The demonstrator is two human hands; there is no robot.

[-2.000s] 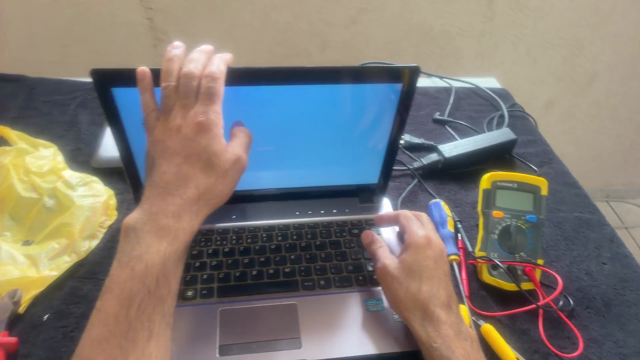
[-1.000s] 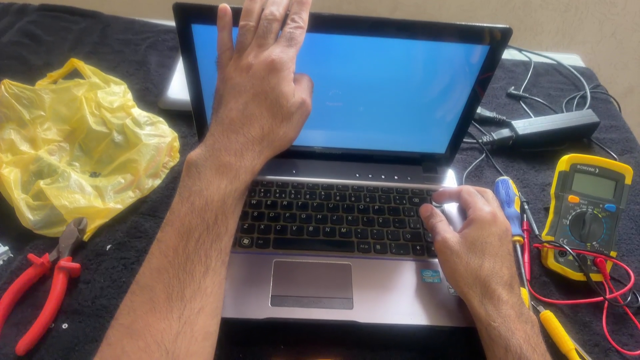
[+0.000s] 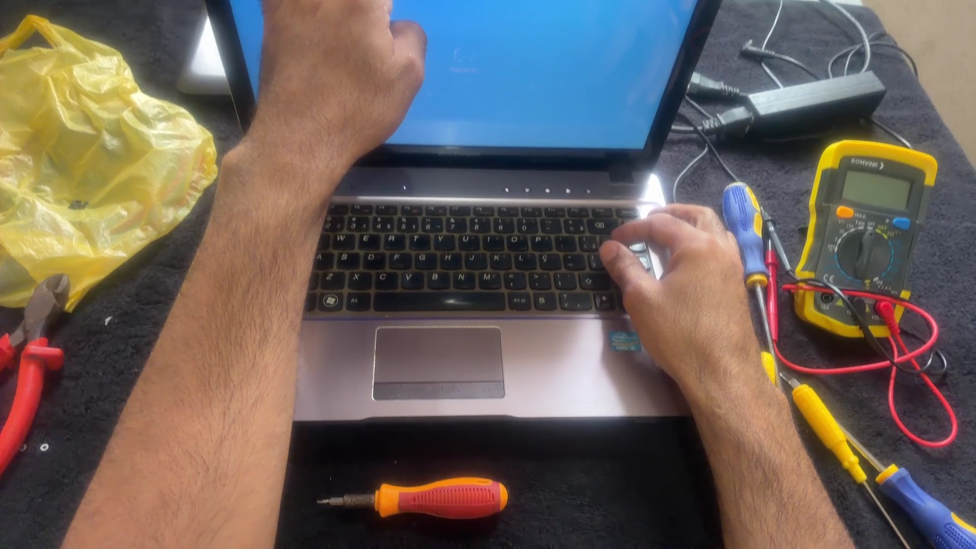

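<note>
An opened laptop [image 3: 438, 366] faces me, its screen [image 3: 534, 84] lit blue with small blurred marks. My left hand [image 3: 339, 72] is raised before the screen's left part, its fingertips cut off by the top edge of the view, so its grip cannot be told. At the keyboard's right end, my right hand [image 3: 682, 286] rests with bent fingers over the keys, holding nothing visible. A screwdriver with a red and orange handle [image 3: 450, 498] lies on the dark cloth in front of the laptop.
Right of the laptop lie a yellow-cased multimeter [image 3: 865, 236] with red and black leads, several screwdrivers [image 3: 743, 236] and a black power adapter [image 3: 816, 103] with cables. On the left are a yellow plastic bag [image 3: 91, 160] and red-handled pliers [image 3: 30, 389]. Small washers lie near the pliers.
The view has shifted down and closer, bringing the red and orange screwdriver into sight. My left hand stays before the screen and my right hand at the keyboard's right end.
</note>
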